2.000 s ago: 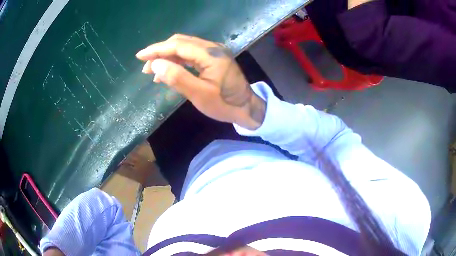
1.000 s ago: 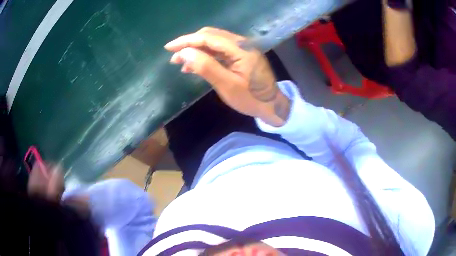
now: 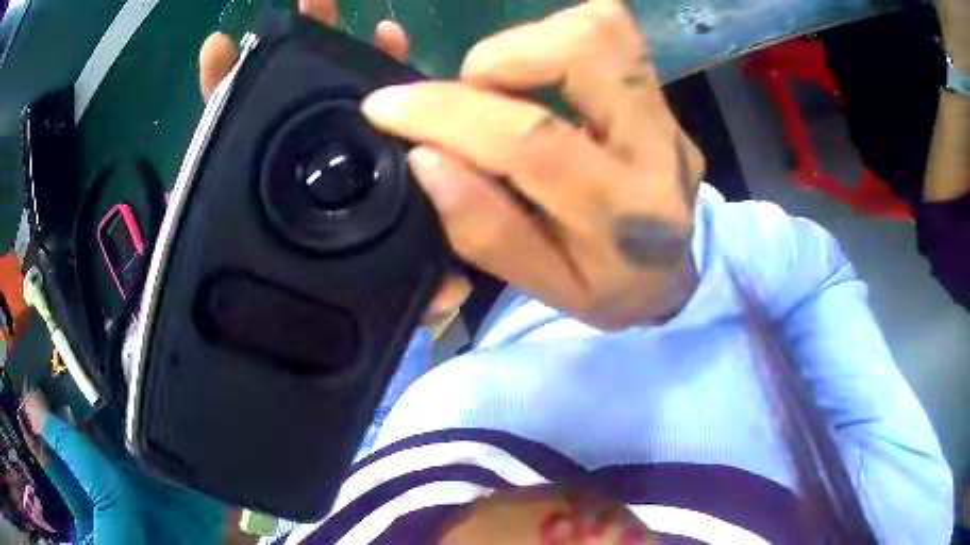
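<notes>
A black player [image 3: 298,256] is held up close in front of me, tilted. Its plain back faces me, with a round recess [image 3: 335,176], an oblong recess and a pale strip along its left edge. My left hand [image 3: 219,62] is mostly hidden behind it. Its fingertips show past the top edge, and part of the hand shows at the lower right edge. My right hand [image 3: 553,160] is bent over the player's right side. Its fingertips are at the rim of the round recess. I cannot tell whether they grip anything.
A green bench [image 3: 447,32] lies behind the player. A pink-edged phone [image 3: 122,250], a pale stick [image 3: 59,341] and a long black object [image 3: 48,181] are at the left. A person's teal sleeve [image 3: 117,468] shows lower left. At right are a red stool [image 3: 819,138] and another person's arm [image 3: 947,138].
The black player has come into view, held by my left hand, which was low at the left before. My right hand is further right and now at the player. The view has shifted left.
</notes>
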